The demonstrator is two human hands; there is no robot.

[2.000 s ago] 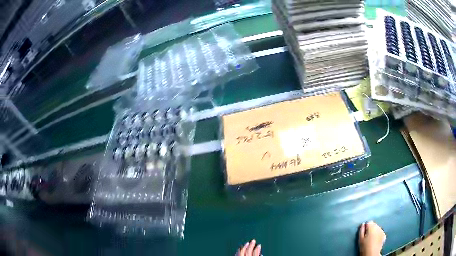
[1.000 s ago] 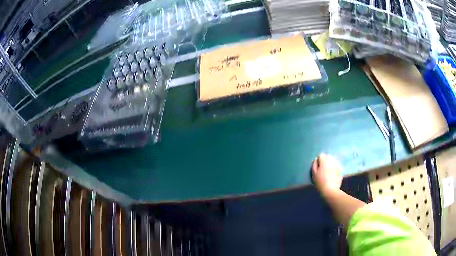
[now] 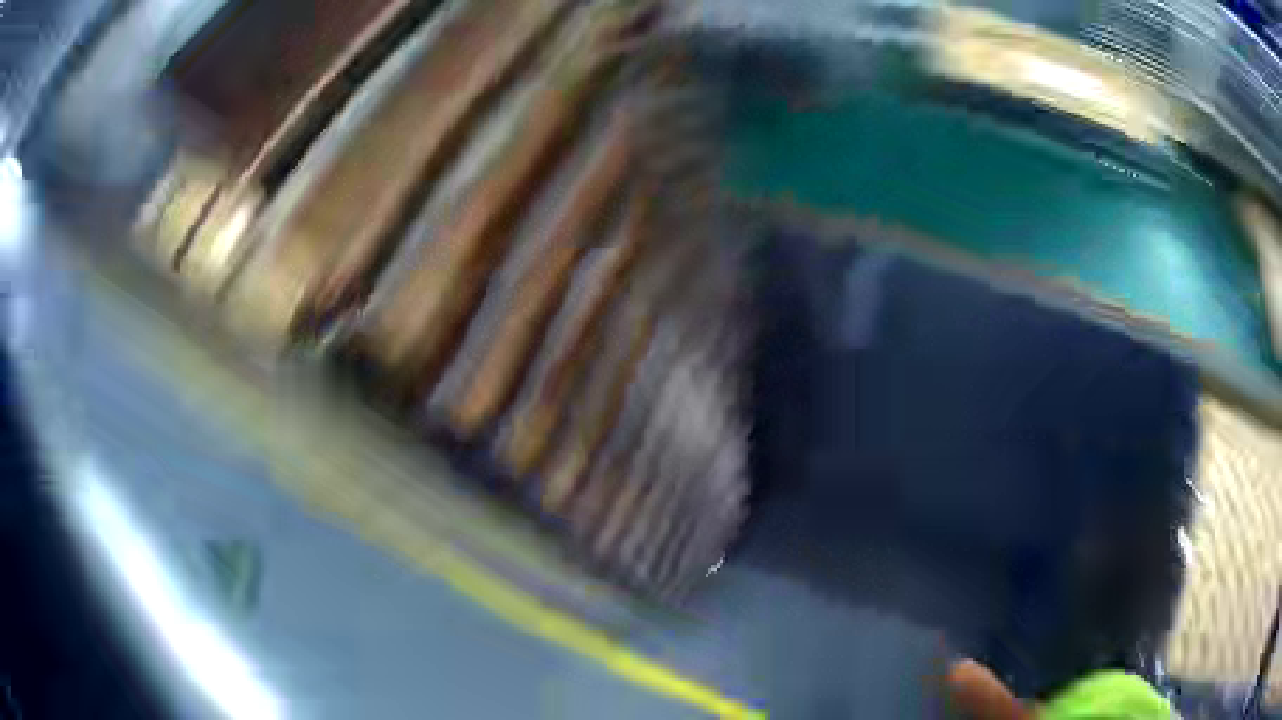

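Observation:
The view is strongly blurred. A layered stack (image 3: 520, 296) of brown and grey layers stands beside the bench, from the upper left to the middle. The green benchtop (image 3: 984, 183) shows at the upper right. A small part of a hand or forearm, seemingly my right one (image 3: 984, 692), shows at the bottom edge beside a bright yellow-green sleeve. Its fingers cannot be made out. My left hand is out of the picture.
A dark area (image 3: 970, 436) lies below the bench edge. A pale perforated board (image 3: 1237, 549) is at the right edge. Grey floor (image 3: 380, 619) with a yellow lane line (image 3: 562, 640) runs along the lower left. A blurred tan item (image 3: 1054, 63) lies on the bench's far side.
The view has swung left and down from the bench to the layered stack and floor. My right hand has moved from the bench edge to the bottom of the picture. The trays are no longer recognisable.

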